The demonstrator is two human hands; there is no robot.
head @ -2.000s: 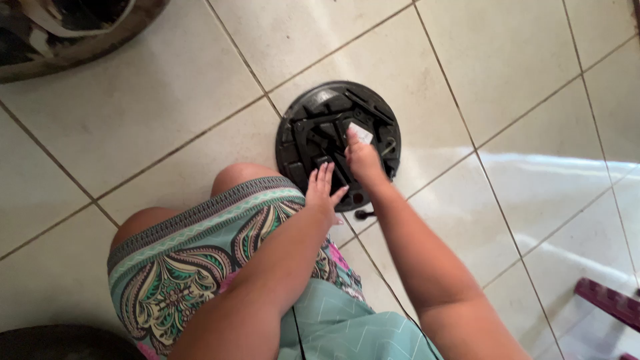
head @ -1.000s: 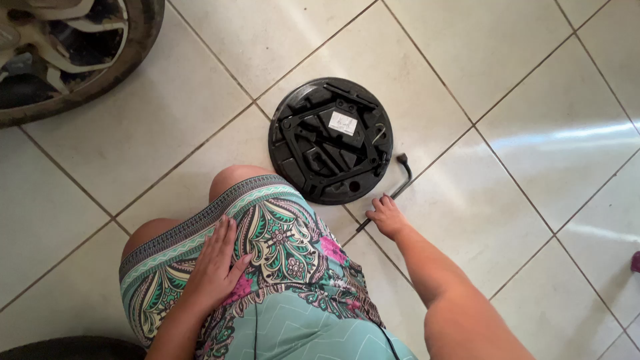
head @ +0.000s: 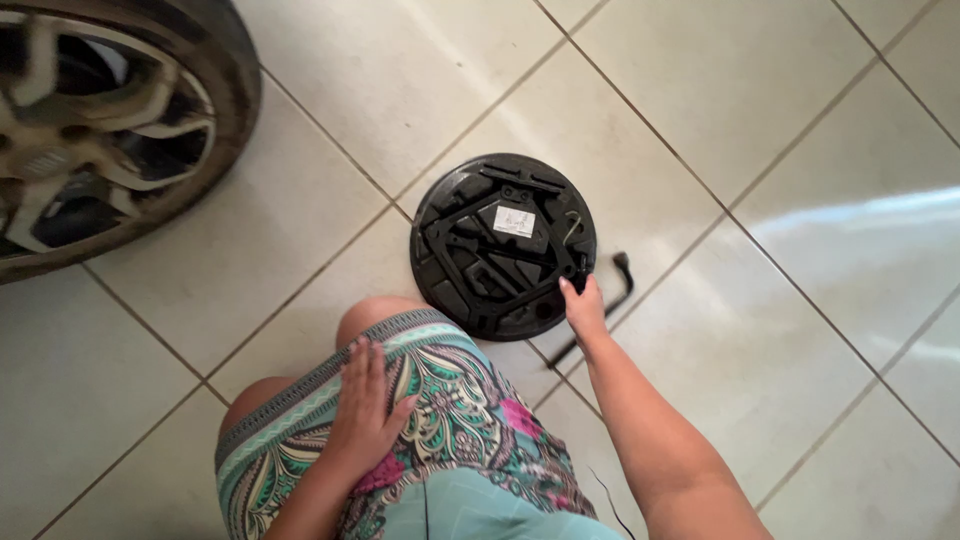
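Note:
A round black plastic tool tray [head: 442, 262] lies on the tiled floor, with a black scissor jack [head: 450, 264] seated in it and a white label [head: 514, 222] bearing writing on top. My right hand [head: 583, 306] reaches to the tray's lower right edge, thumb and forefinger at the end of the jack; whether they grip it cannot be told. A black L-shaped lug wrench [head: 624, 291] lies on the floor to the right, partly hidden behind that hand. My left hand [head: 369, 409] rests flat on the patterned dress over my thigh and holds nothing.
A car wheel with a dirty alloy rim and tire [head: 236, 97] is at the upper left. Light-coloured floor tiles [head: 817, 315] surround the tray. A thin dark cord [head: 611, 504] hangs by the dress at the bottom. My knees are close to the tray's lower left side.
My right hand has moved from the lug wrench to the tray's edge. My left hand, at the tray two seconds ago, is on my lap. The lug wrench lies beside the tray in both later frames.

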